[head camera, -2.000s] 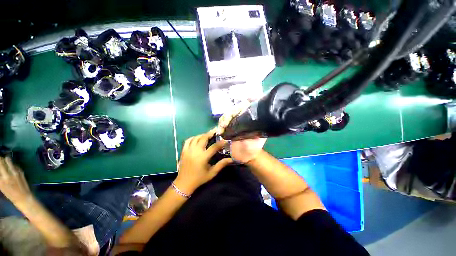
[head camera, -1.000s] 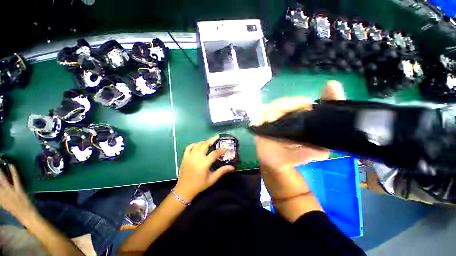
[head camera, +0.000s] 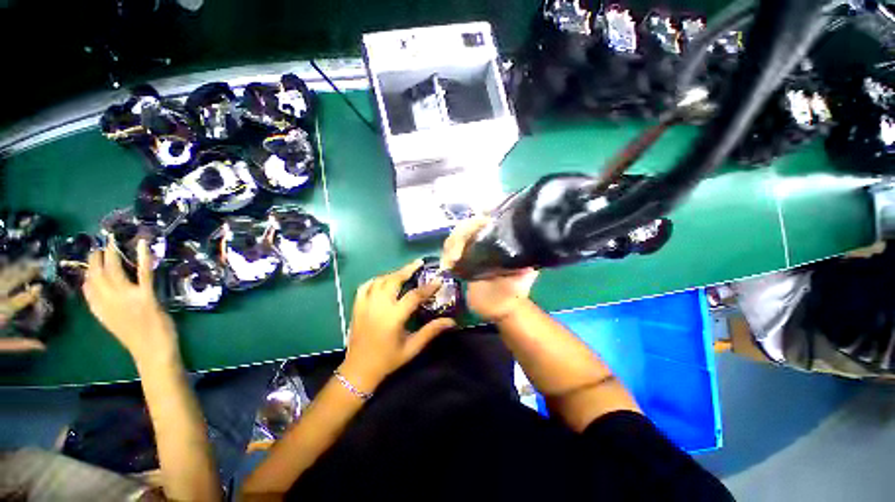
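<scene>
The unit being assembled (head camera: 440, 294), a rounded black shell with a bright silver-white centre, lies near the bench edge. My left hand (head camera: 385, 316) holds it, with fingers and thumb around its left side. My right hand (head camera: 499, 290) grips the thick black electric screwdriver (head camera: 530, 227), which hides part of the hand. The driver's lower end is over the unit's upper right side; its tip and any screw cannot be made out. The white screw feeder (head camera: 432, 176), with a two-part dark top, stands just beyond.
Waiting units (head camera: 218, 184) cluster on the left, with another person's hand (head camera: 126, 294) at them. Set-down units (head camera: 643, 235) lie right of the driver. Grouped units (head camera: 628, 59) stand at far right. A blue bin (head camera: 638, 363) is below the bench edge. A black cord (head camera: 731, 118) hangs at upper right.
My right hand and the driver have swung from the feeder's front back to the unit. My left hand stays on the unit. The neighbour's hand has reached in, and the waiting units have shifted right.
</scene>
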